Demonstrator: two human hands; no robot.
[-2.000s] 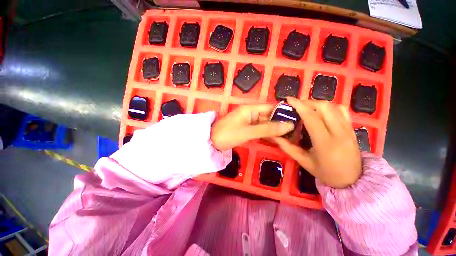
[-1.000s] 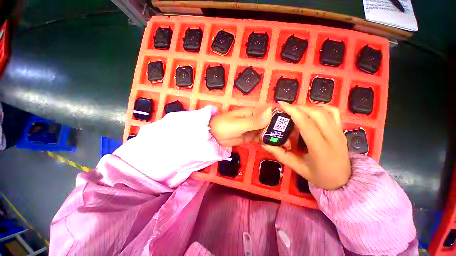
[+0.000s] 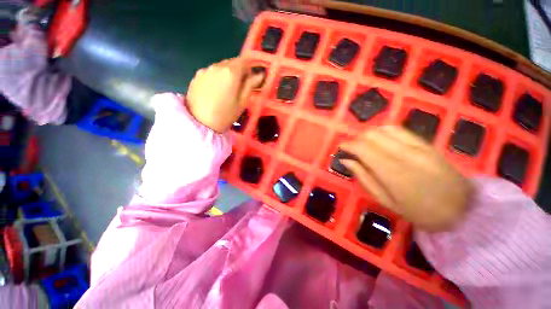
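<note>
The red tray (image 3: 306, 142) holds dark strapless smartwatches in square pockets. My left hand (image 3: 219, 95) is at the tray's left edge, its fingers curled around a dark smartwatch (image 3: 258, 76) at a second-row pocket. My right hand (image 3: 411, 175) lies over the tray's middle. Its fingertips touch a smartwatch (image 3: 340, 164) in a third-row pocket; blur hides whether they grip it. Left of that is an empty pocket. In the front row, glossy displays face up, such as one smartwatch (image 3: 374, 229) with a white reflection or lit band.
A brown wooden edge (image 3: 423, 21) runs behind the tray. White paper (image 3: 539, 30) is at the top right. Another person's pink sleeve (image 3: 33, 81) and a red object (image 3: 67, 27) are at the upper left. Blue crates (image 3: 109, 119) and a yellow floor line lie at the left.
The view has swung left, so the tray appears tilted and further right. My hands have moved apart, left hand to the tray's left edge. The watch with the lit code is no longer held up between them.
</note>
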